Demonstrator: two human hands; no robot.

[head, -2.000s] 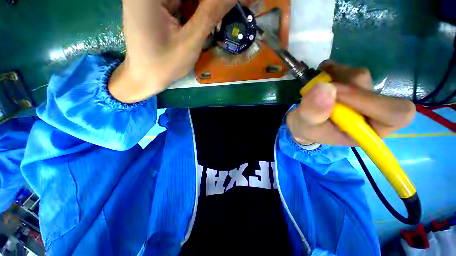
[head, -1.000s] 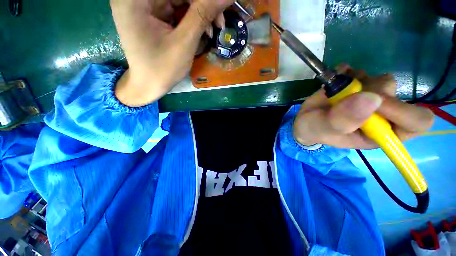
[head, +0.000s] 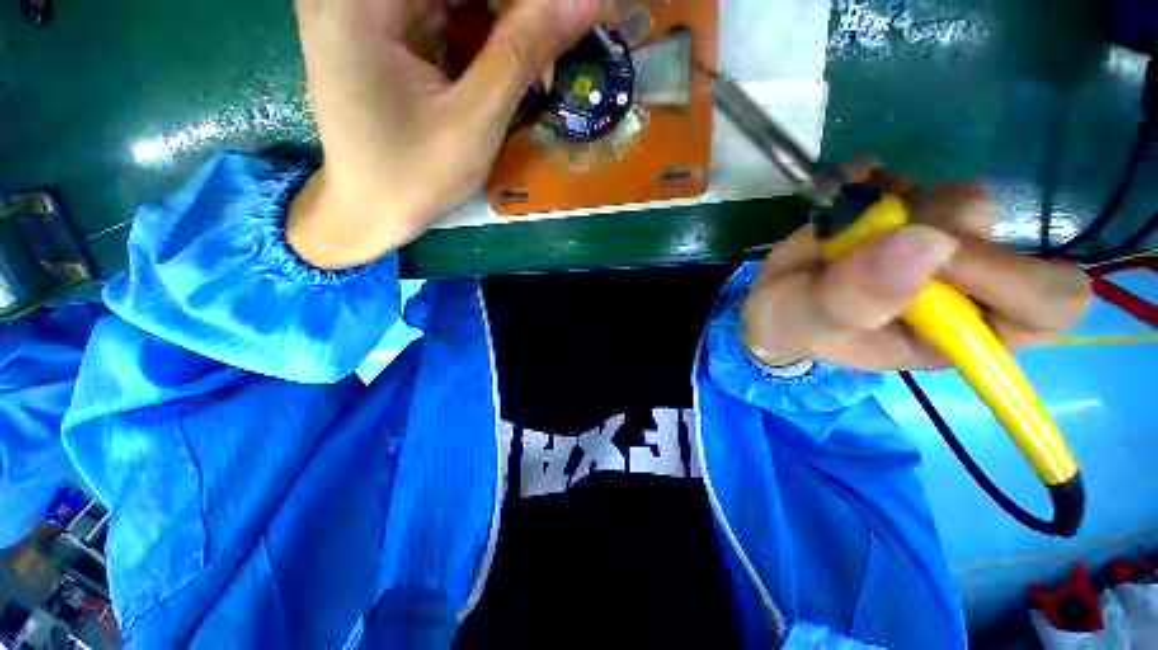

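Observation:
My right hand (head: 914,273) grips the yellow soldering iron (head: 984,356). Its metal shaft points up and left, with the tip at the jig's right edge, apart from the board. The round black board assembly (head: 592,86), with bright pads and a yellowish centre, sits on the orange-brown jig (head: 572,184). My left hand (head: 425,121) is at the board's upper left, fingers bent and partly cut off by the top edge. A thin grey piece, seemingly the tweezers (head: 605,26), shows at its fingertips; most of it is hidden.
A white pad (head: 768,152) lies under the jig on the glossy green bench (head: 940,114). The solder spool stand (head: 45,254) is at the left bench edge. Black cables (head: 1118,210) hang at the right. A blue sleeve of another person (head: 45,406) shows at far left.
The iron tip has moved right, away from the board, since the oldest frame. In the last second the iron shifted only slightly. My left hand stays at the board.

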